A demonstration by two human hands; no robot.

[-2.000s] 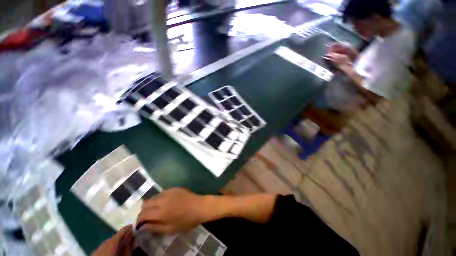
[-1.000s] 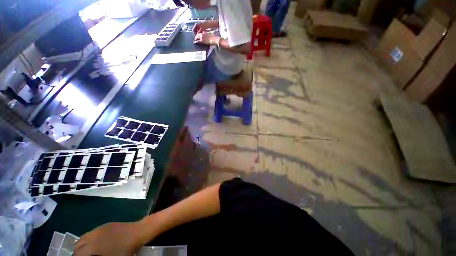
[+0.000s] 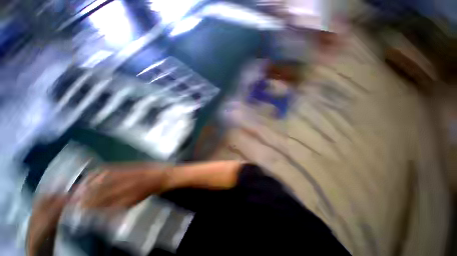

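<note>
The frame is strongly blurred. My right hand (image 3: 118,187) lies over the working sheet at the lower left, fingers bent down near its surface. My left hand (image 3: 45,220) is beside it at the lower left, its fingertips close to the right hand's. The pale working sheet (image 3: 62,167) shows beyond the hands, with a dark patch by the right fingertips. A strip with grey rectangles (image 3: 153,225) shows below my right wrist, near my lap. What either hand's fingers hold is too blurred to tell.
A fanned stack of sheets with dark squares (image 3: 125,107) lies beyond my right hand. Another dark-squared sheet (image 3: 183,80) is behind it on the green bench (image 3: 220,47). White crumpled liner (image 3: 25,95) is at left. A blue stool (image 3: 270,97) stands on the pale floor.
The view has swung back toward the bench from the floor and the neighbouring worker. My left hand, out of view one second ago, shows again beside the right.
</note>
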